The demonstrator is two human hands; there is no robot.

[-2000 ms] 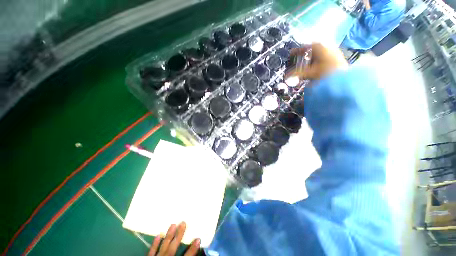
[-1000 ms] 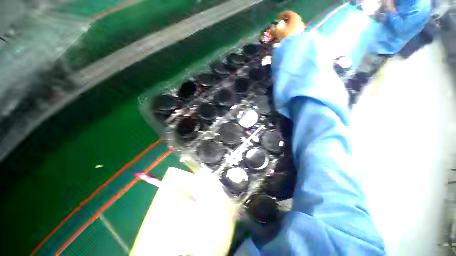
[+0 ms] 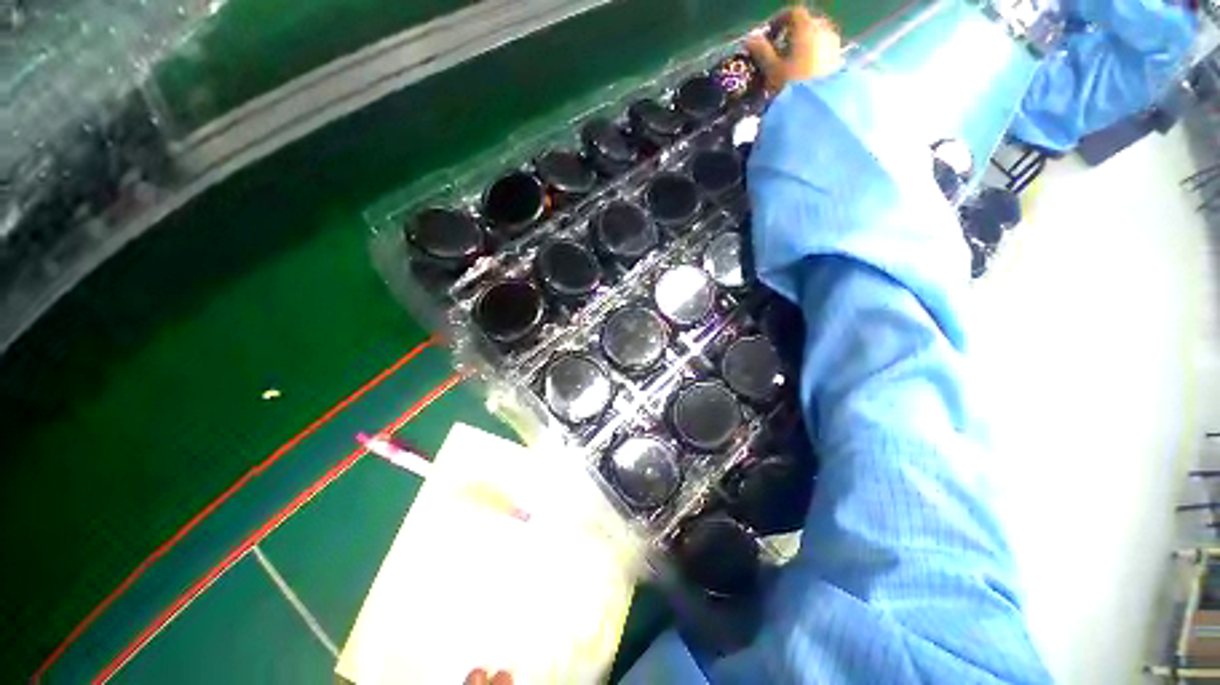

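A clear plastic blister tray [image 3: 391,214] holds rows of round dark watches, such as the dark watch [image 3: 443,233] at its near left corner. My right hand [image 3: 800,48] is at the tray's far end, its fingers beside a watch with coloured dots lit on its screen [image 3: 736,75]; whether it grips anything is unclear. My right sleeve hides much of the tray's right side. My left hand [image 3: 488,678] is cut off by the bottom edge; only fingertips show, over a pale yellow paper [image 3: 488,575]. Its grip cannot be seen.
A marker pen with a pink cap [image 3: 391,452] lies partly by the paper. Red tape lines [image 3: 254,472] cross the green surface. A curved metal rail [image 3: 321,87] runs along the far side. Another person's blue sleeve [image 3: 1104,80] is at upper right, with more watches [image 3: 993,212] nearby.
My right hand has moved from the tray's right side to its far end, and its sleeve now covers more watches. My left hand has dropped mostly out of the picture. The view has shifted.
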